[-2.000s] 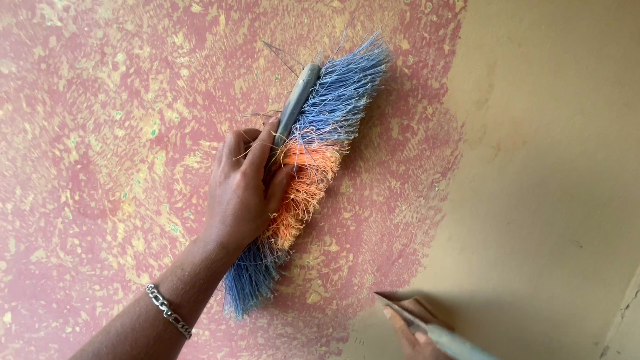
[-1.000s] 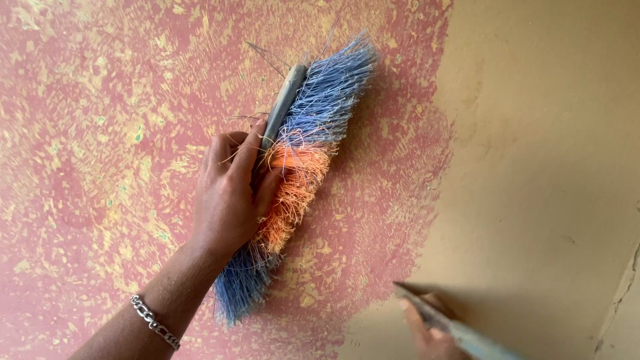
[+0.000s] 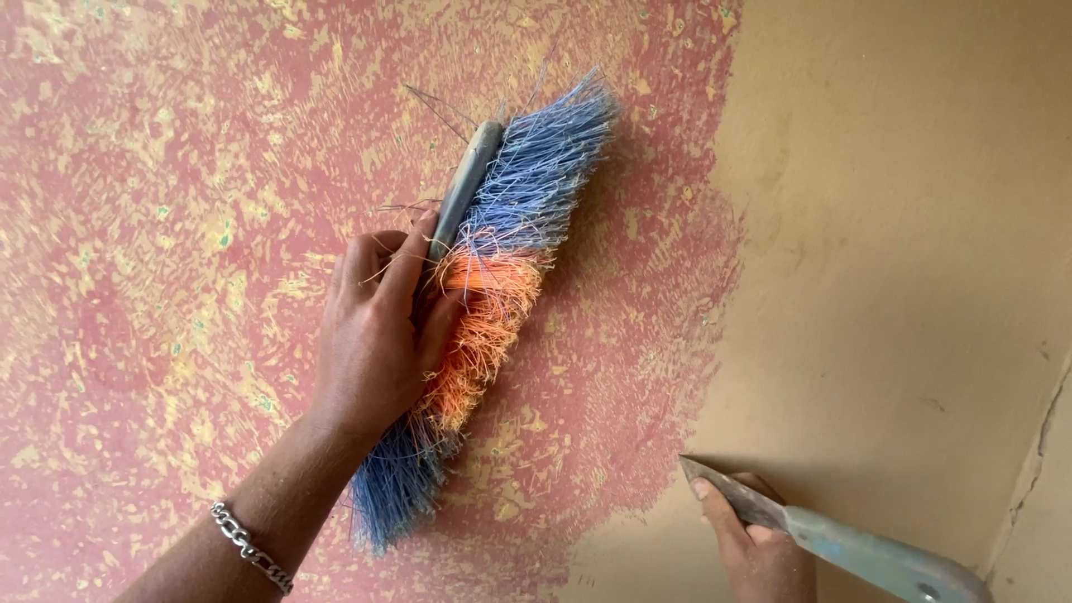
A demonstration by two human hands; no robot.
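My left hand [image 3: 377, 335], with a silver chain bracelet [image 3: 247, 548] at the wrist, grips the grey back of a broom head [image 3: 490, 327]. Its bristles are blue at both ends and orange in the middle, splayed against a wall [image 3: 209, 167] mottled pink and yellow. At the lower right, my right hand [image 3: 758, 536] holds a scraper [image 3: 737, 494] with a worn metal blade and a grey-green handle. The blade's pointed corner is at the edge between the mottled paint and the plain tan surface; whether it touches is unclear.
A plain tan surface [image 3: 879, 251] takes up the right side, beyond the ragged edge of the pink paint. A long crack [image 3: 1043, 444] runs along a line at the far lower right.
Both hands keep their hold on the broom head and the scraper. The scraper has moved up slightly and its blade has turned since the earliest frame.
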